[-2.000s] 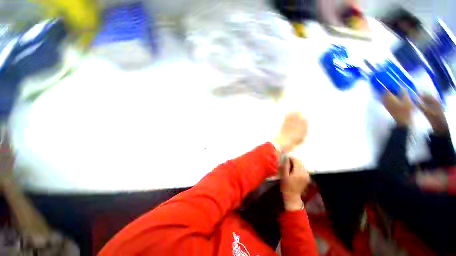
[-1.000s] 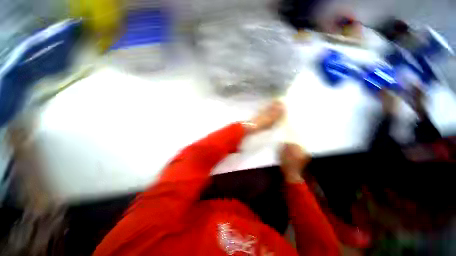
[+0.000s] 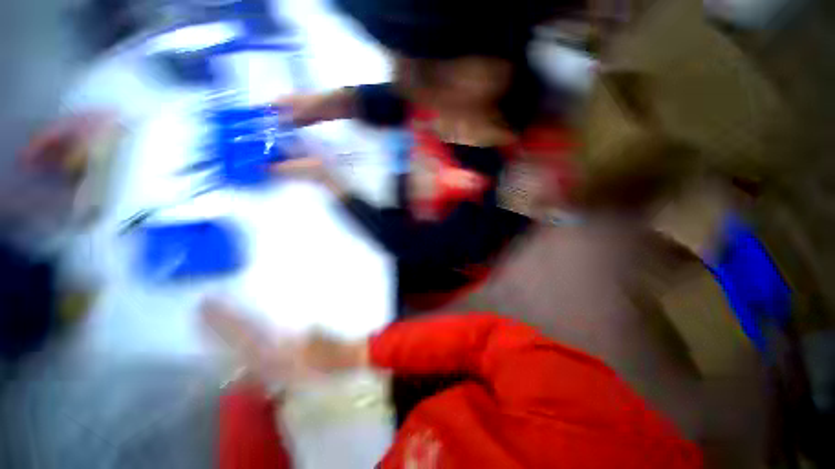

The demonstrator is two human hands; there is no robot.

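Note:
The view is heavily blurred. My left hand [image 3: 233,334] is low left of centre over the white table [image 3: 320,266], above its red sleeve. My right hand [image 3: 320,353] is close beside it, reaching in from the right. Whether the hands touch, and whether either holds something, cannot be told. A pale, yellowish-white patch [image 3: 339,412] lies just below my right hand; its nature is unclear. A bright blue pack or tray [image 3: 188,249] lies on the table beyond my hands.
A person in dark sleeves [image 3: 439,247] sits at the table, hands at another blue item [image 3: 243,142]. Another person's hand [image 3: 69,142] shows at far left. Brown cartons [image 3: 705,82] stand at the right, with a bright blue mass [image 3: 751,275] among them. Greyish clear film [image 3: 119,412] is lower left.
The view has swung to the right, bringing the neighbouring person and cartons into view. My hands, earlier apart near the table's front edge, now appear close together at lower left.

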